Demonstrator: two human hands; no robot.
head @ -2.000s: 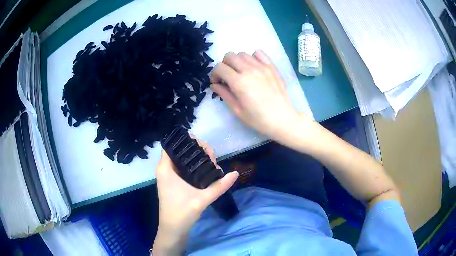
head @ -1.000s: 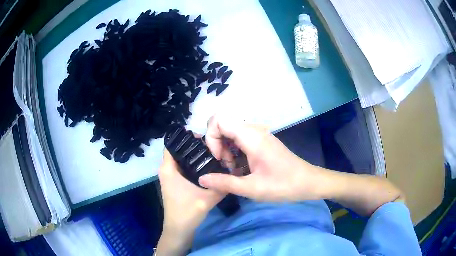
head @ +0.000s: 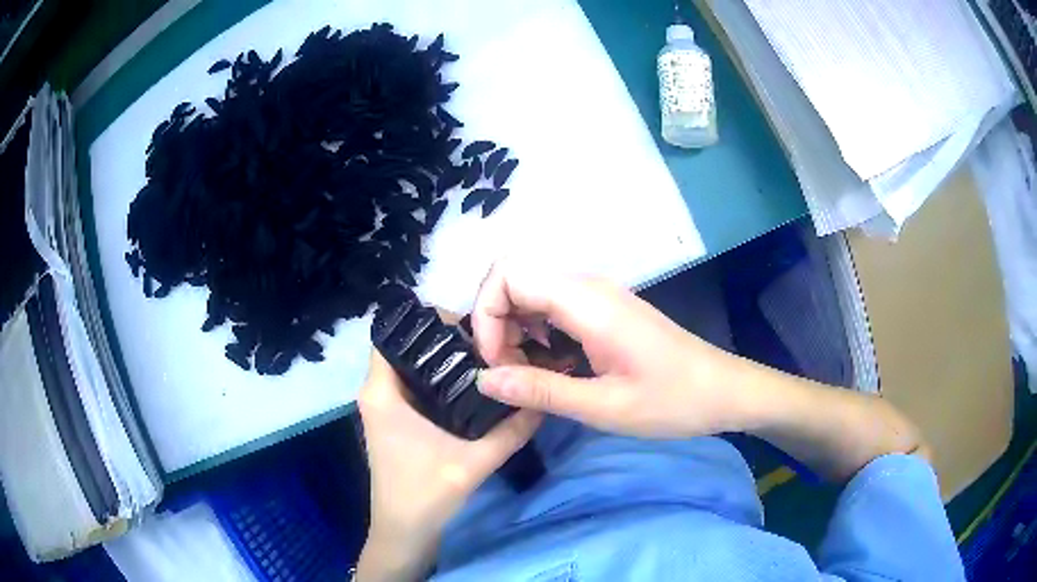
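Observation:
My left hand [head: 415, 455] is closed around a short thick bundle of black bars [head: 430, 362], held at the near edge of the work sheet with the bar ends facing up. Some bar ends show shiny lines. My right hand [head: 580, 347] is at the right side of the bundle, thumb tip touching or just over the bar ends, fingers curled. Whether a small piece is between its fingertips cannot be made out. A large loose heap of black crescent end pieces [head: 284, 188] lies on the white work sheet [head: 569, 136], with several pieces apart at its right.
A needle-tip glue bottle [head: 687, 89] stands on the green mat [head: 745, 171] at the right. White foam sheets [head: 876, 91] and a cardboard sheet [head: 938, 341] are at far right. Layered stacks [head: 57, 421] are at left. A blue crate [head: 279, 529] is below the bench edge.
My right hand has come from the heap's right edge to the bundle, and its thumb has since shifted slightly up and right. Several pieces now lie apart beside the heap. My left hand keeps its hold.

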